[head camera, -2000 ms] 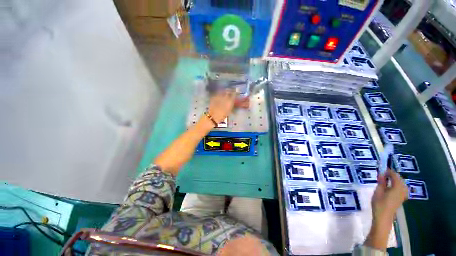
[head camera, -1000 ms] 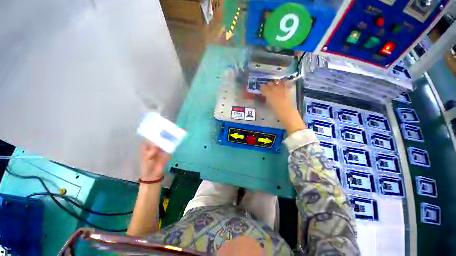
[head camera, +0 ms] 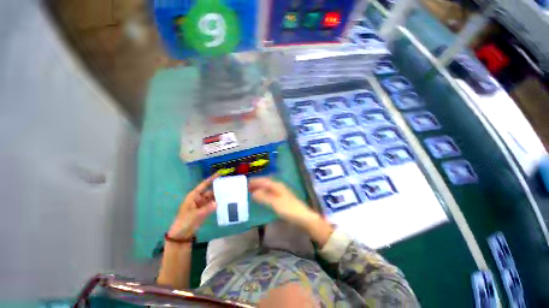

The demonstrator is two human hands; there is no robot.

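A flat panel (head camera: 231, 200), pale with a small dark rectangle near its lower end, is held upright in front of the press. My left hand (head camera: 195, 207) grips its left edge. My right hand (head camera: 280, 200) has its fingertips at the panel's upper right edge; blur hides the exact contact. Behind the panel is the blue press front with yellow arrows and a red centre (head camera: 243, 168). The fixture area (head camera: 232, 114) above the metal base plate (head camera: 265, 129) is blurred, so its contents cannot be told.
The blue press head with a green "9" disc (head camera: 210, 27) stands above. At right, a tray (head camera: 391, 225) holds rows of panels, with a tray stack (head camera: 328, 69) behind it. A dark green conveyor (head camera: 463, 201) carries more panels. A large pale surface (head camera: 66, 150) fills the left.
My left hand has brought the panel from the left to in front of the press. My right hand has left the fixture and come down beside the panel. The view has shifted.
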